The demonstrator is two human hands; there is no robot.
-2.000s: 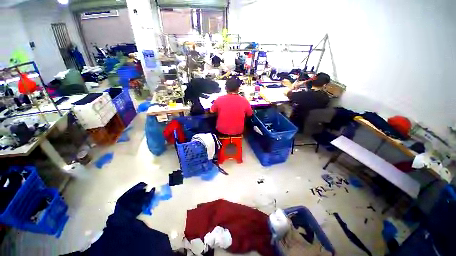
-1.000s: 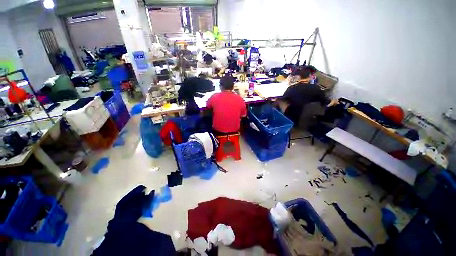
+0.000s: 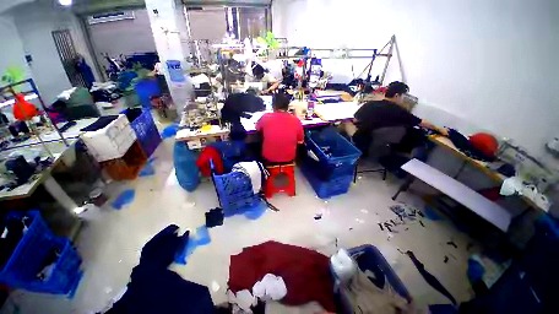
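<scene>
Neither of my hands is in the picture. Nearest in front of me, a dark red cloth [image 3: 276,267] lies in a heap on the floor, with crumpled white scraps [image 3: 269,286] at its lower edge. To its left lies a larger navy cloth [image 3: 160,285], cut off by the bottom edge. To its right stands a blue plastic crate [image 3: 392,277] with beige cloth and a whitish bundle [image 3: 342,264] in it.
A person in red [image 3: 281,136] sits on a red stool. A person in black [image 3: 387,116] sits to the right, an arm on a side bench. A long narrow bench [image 3: 456,191], stacked blue crates [image 3: 331,160] and floor scraps [image 3: 401,218] lie beyond the heaps.
The person in black has turned and stretched an arm to the right, toward dark cloth on the side bench. The view has shifted slightly. The floor heaps have not moved.
</scene>
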